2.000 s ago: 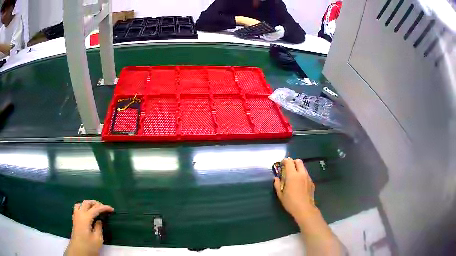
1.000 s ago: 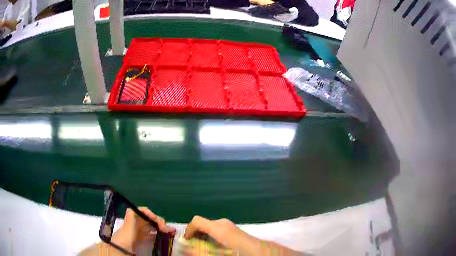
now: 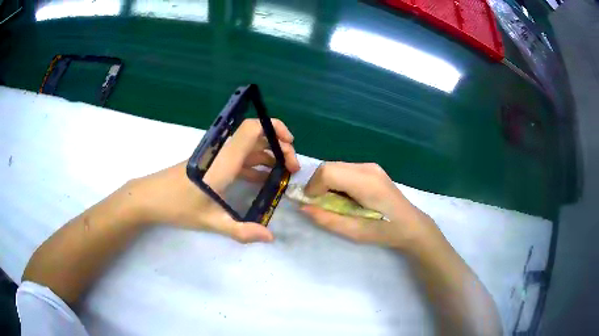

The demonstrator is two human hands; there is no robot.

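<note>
My left hand (image 3: 230,177) holds a black phone middle frame (image 3: 210,141) tilted up above the white work sheet. Its window is open and see-through, and an orange-gold strip runs along the short end nearest my right hand. My right hand (image 3: 368,203) is closed on a pale yellow-green tape-wrapped tool (image 3: 341,205). The tool's whitish blunt end is close beside the orange-gold end of the frame; I cannot tell whether they touch. Its thin end points right.
A second phone middle frame (image 3: 85,59) lies on the green conveyor belt (image 3: 177,85) at the left, near the white work sheet (image 3: 197,282). A red tray (image 3: 460,23) and a crinkled clear plastic bag (image 3: 525,33) are at the upper right. Grey machine housing (image 3: 578,131) stands at the right.
The view has turned down to the bench. My left hand has raised and tilted the frame, and my right hand has brought the tool, picked up from the belt's right side, to the frame's end.
</note>
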